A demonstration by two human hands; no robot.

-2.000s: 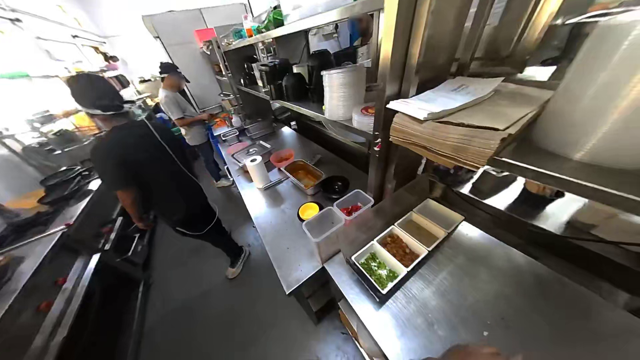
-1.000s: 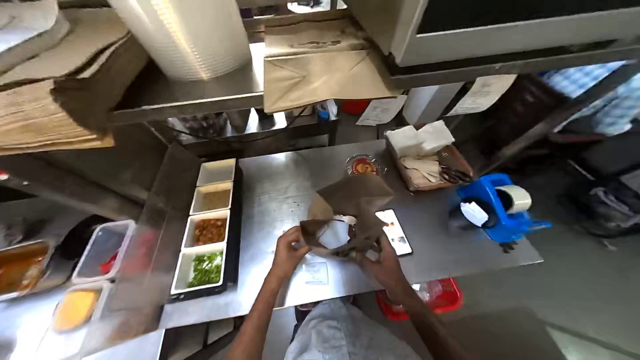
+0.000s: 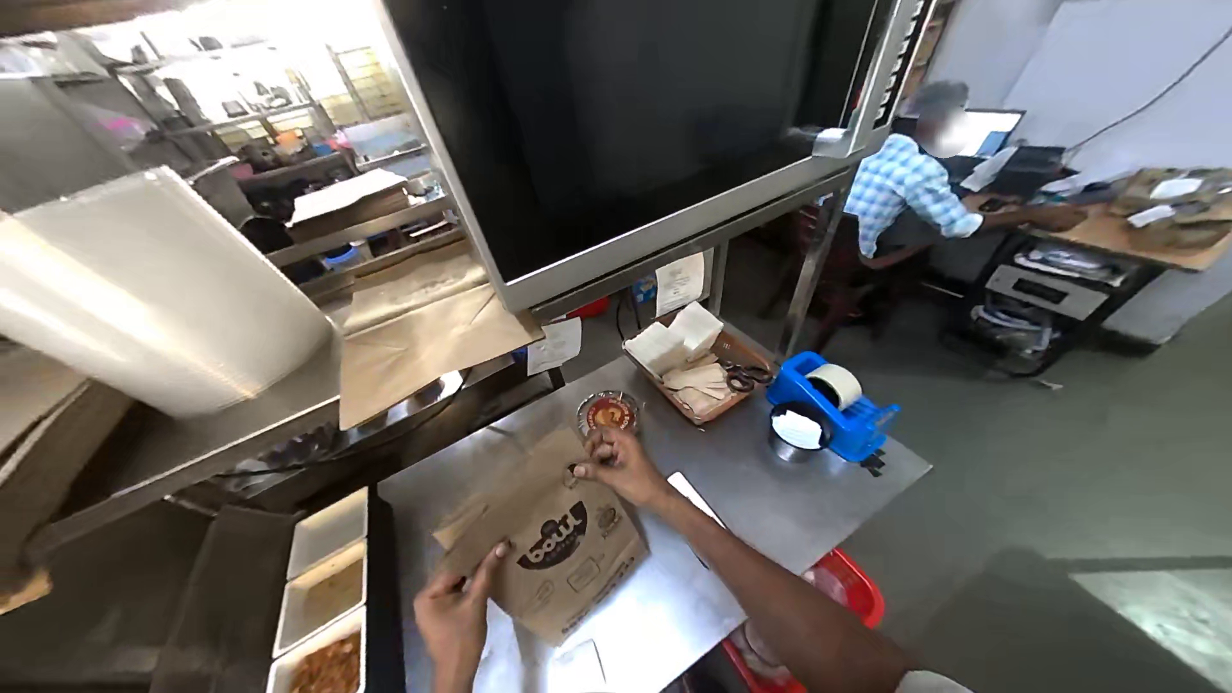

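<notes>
A brown paper bag [image 3: 549, 539] with dark printing lies tilted over the steel table [image 3: 789, 500]. My left hand [image 3: 457, 611] grips its left edge between thumb and fingers. With its thumb and fingers, my right hand [image 3: 621, 467] holds the bag's upper right edge. Just beyond that hand is a round sealed container with a red and orange label [image 3: 608, 412]. A phone-like white-edged object [image 3: 695, 500] is partly hidden under my right forearm. Near the table's front edge lies a small clear or white slip [image 3: 577, 666].
A basket [image 3: 707, 409] holds napkins and scissors [image 3: 746, 375]. Right of it stand a blue tape dispenser [image 3: 847, 423] and a metal cup [image 3: 797, 433]. Food trays [image 3: 322, 587] line the left; a large screen [image 3: 654, 125] overhangs. A red basket [image 3: 861, 582] sits below; a person [image 3: 905, 188] sits beyond.
The paper bag, held upright with its mouth open a second ago, now lies flatter with its printed side showing. My hands have moved to its edges. The view has swung right since the first frame.
</notes>
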